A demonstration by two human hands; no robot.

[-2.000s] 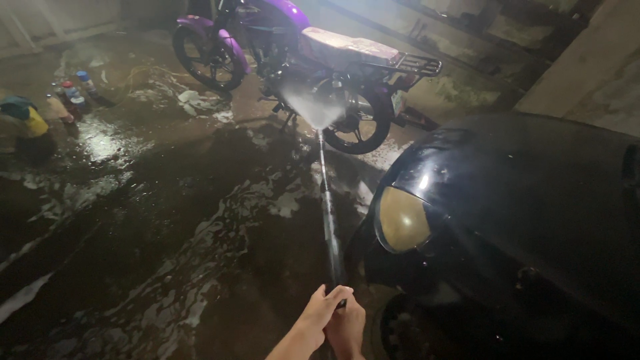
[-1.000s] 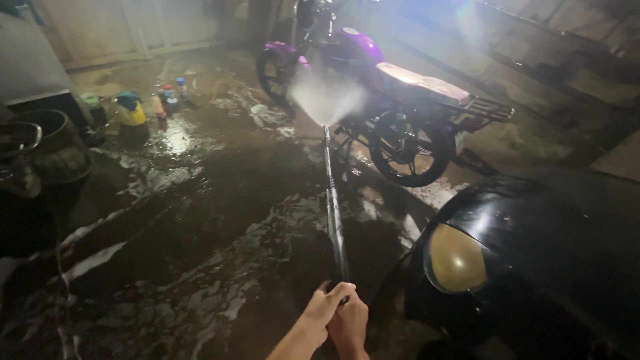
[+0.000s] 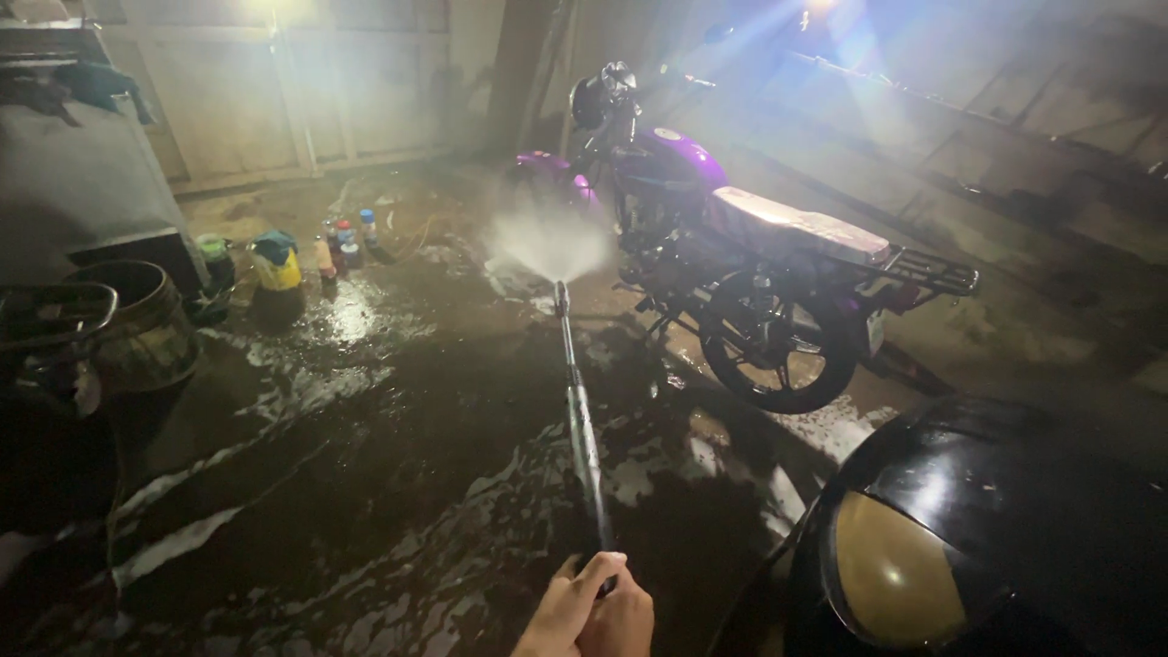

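Observation:
My left hand (image 3: pixel 575 602) and my right hand (image 3: pixel 622 611) close together around the rear of a pressure washer lance (image 3: pixel 584 438), at the bottom centre. The grip itself is hidden by my fingers. From the lance's nozzle a wide fan of water spray (image 3: pixel 550 239) spreads toward the front wheel of a motorcycle. The motorcycle has a purple fuel tank (image 3: pixel 684 157), a light-coloured seat (image 3: pixel 794 224) and a black rear wheel (image 3: pixel 780 342); the spray veils its front wheel.
A black vehicle body with a yellowish headlamp (image 3: pixel 899 570) fills the lower right. At the left are a large bucket (image 3: pixel 151 338), a yellow container (image 3: pixel 278 272) with a dark cloth, and several bottles (image 3: pixel 368 228). The floor (image 3: pixel 365 493) is wet with foam streaks. A pale panelled wall (image 3: pixel 219 100) stands behind.
The view has swung left and up. The spray has passed from the motorcycle's rear wheel area to its front wheel. Both hands have kept their hold on the lance.

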